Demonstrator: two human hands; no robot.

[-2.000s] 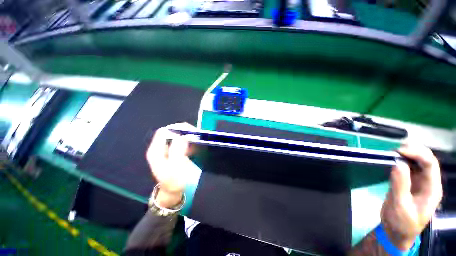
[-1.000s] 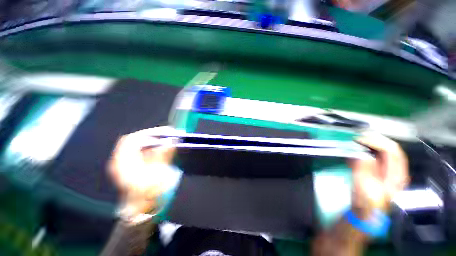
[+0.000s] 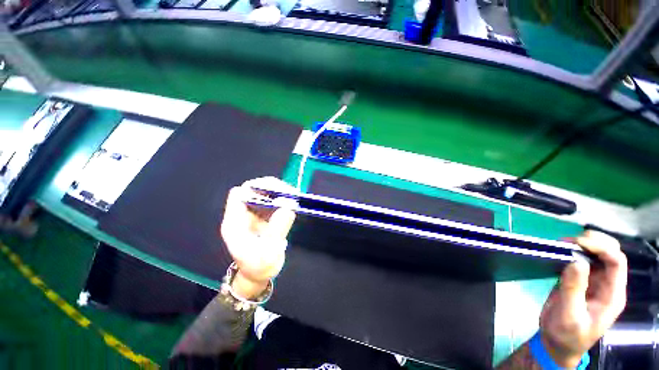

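My left hand [image 3: 259, 230] and my right hand [image 3: 587, 300] hold a display unit [image 3: 433, 228] by its two short ends, above the bench. The unit is seen edge-on as a dark bar with pale edges, its right end a little lower in the picture. Its faces cannot be made out. Below it a black foam sheet [image 3: 390, 303] lies on the green bench top. A thin white lead [image 3: 302, 170] shows behind the unit near my left hand; where its lower end goes is hidden.
A blue screw tray [image 3: 336, 143] and a black electric screwdriver [image 3: 542, 198] lie on the white rail [image 3: 405, 160] behind. A larger black sheet [image 3: 206, 170] is at left, with a white-backed unit [image 3: 119, 162] beyond. Glossy black panels [image 3: 629, 340] are at the right edge.
The view shifted left, then back, and is sharper now. The unit stays held in both hands; its right end sits lower in the picture than before.
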